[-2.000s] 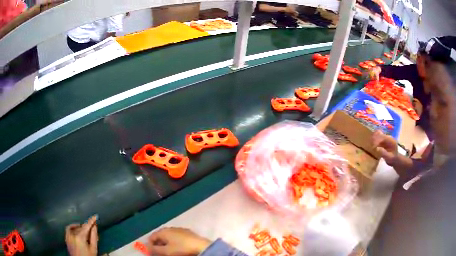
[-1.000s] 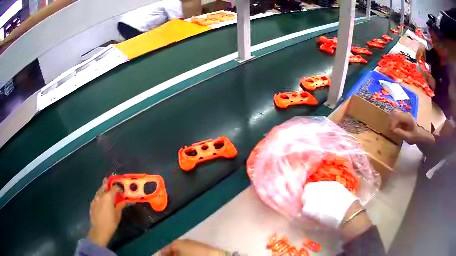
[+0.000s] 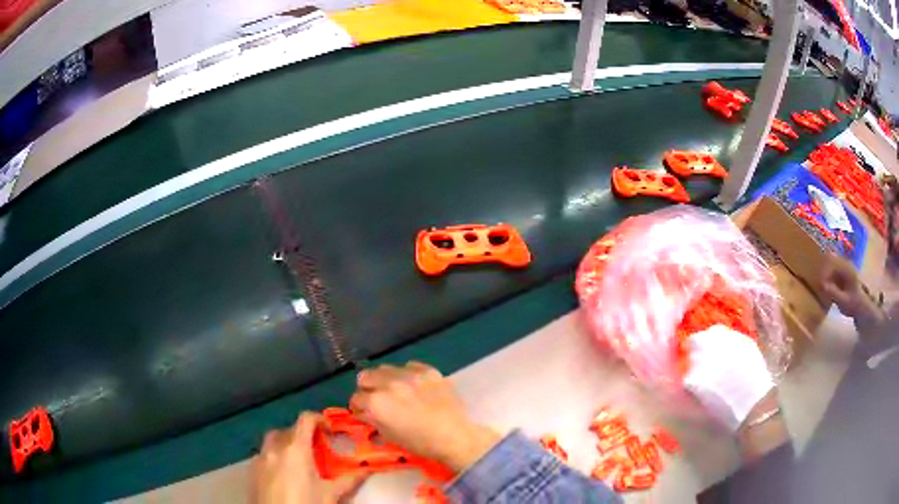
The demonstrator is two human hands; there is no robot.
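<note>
An orange controller shell [image 3: 367,455] is at the near edge of the bench, below the belt. My left hand [image 3: 286,465] holds its left end. My right hand [image 3: 419,411] lies over its upper right part, fingers bent down onto it; whether a small piece is under the fingers is hidden. Small orange insert pieces [image 3: 631,455] lie loose on the bench to the right, with a few more beside my right sleeve. Another orange shell [image 3: 471,248] lies on the green belt [image 3: 365,285] ahead of me.
A clear-pinkish bag [image 3: 641,295] of orange pieces stands at right, with another person's white-gloved hand [image 3: 727,376] at its opening. A cardboard box [image 3: 789,231] and a blue tray [image 3: 858,236] are beyond. A white post [image 3: 764,108] rises beside the belt. One shell [image 3: 32,438] is far left.
My left hand has brought a shell from the belt down to the bench edge, and my right hand has come onto it. The gloved hand remains at the bag. The view has shifted.
</note>
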